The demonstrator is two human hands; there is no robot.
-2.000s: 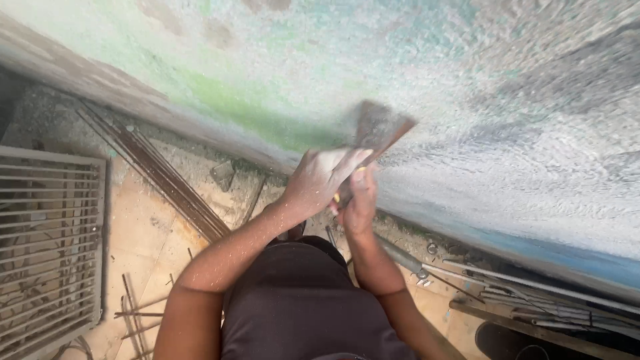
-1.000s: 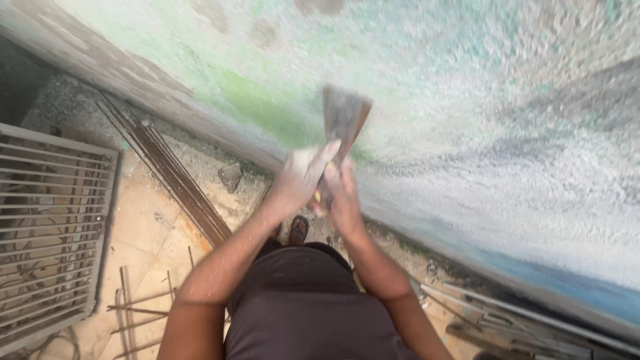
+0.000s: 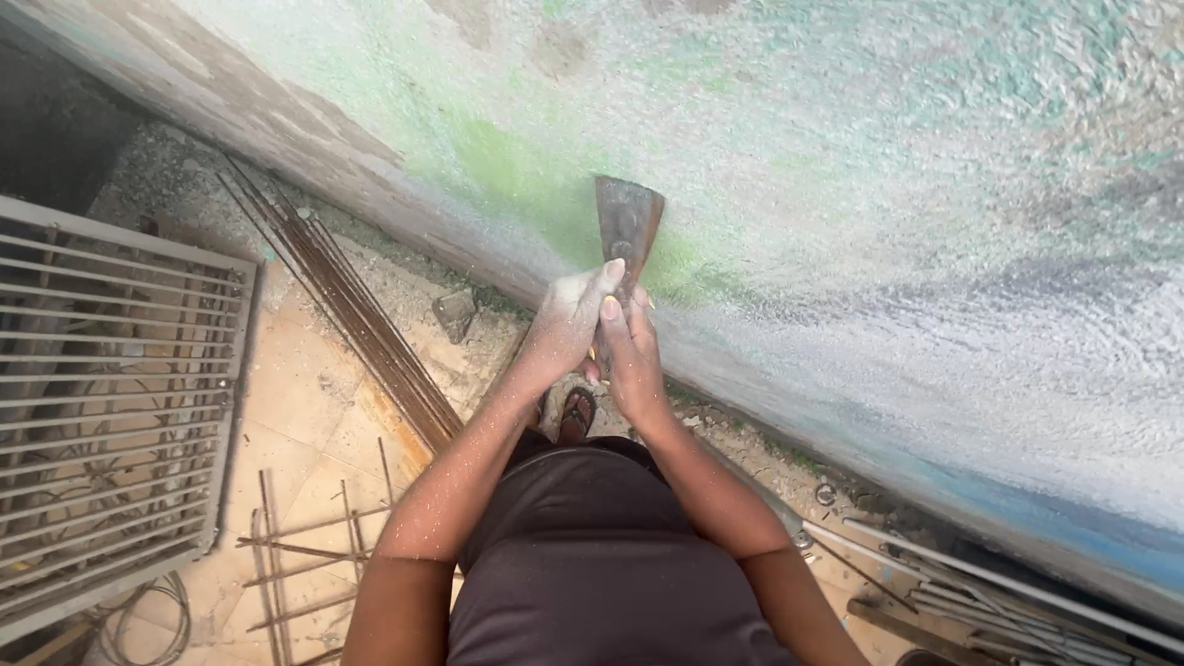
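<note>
A worn metal scraper [image 3: 629,217] with a wide, flared blade lies against or just in front of a rough painted wall [image 3: 832,203], over its green patch; exact contact cannot be told. My left hand [image 3: 566,324], dusted white, grips the scraper's narrow part from the left, thumb along it. From the right and slightly lower, my right hand [image 3: 634,356] closes around the handle, its thumb pointing up toward the blade. Both hands touch or nearly touch each other, and they hide most of the handle. White dust specks cover both forearms.
A metal grille [image 3: 242,370] stands at the left. Rusty rebar rods [image 3: 351,314] lie along the wall's foot, near a rubble chunk [image 3: 454,314]. Crossed rebar [image 3: 310,546] and a wire coil [image 3: 143,620] lie lower left. Metal tubes [image 3: 980,592] lie lower right. My sandalled foot [image 3: 577,413] is below my hands.
Both hands and the scraper have moved left along the wall since the oldest frame. The blade, tilted to the right then, now points nearly straight up in view.
</note>
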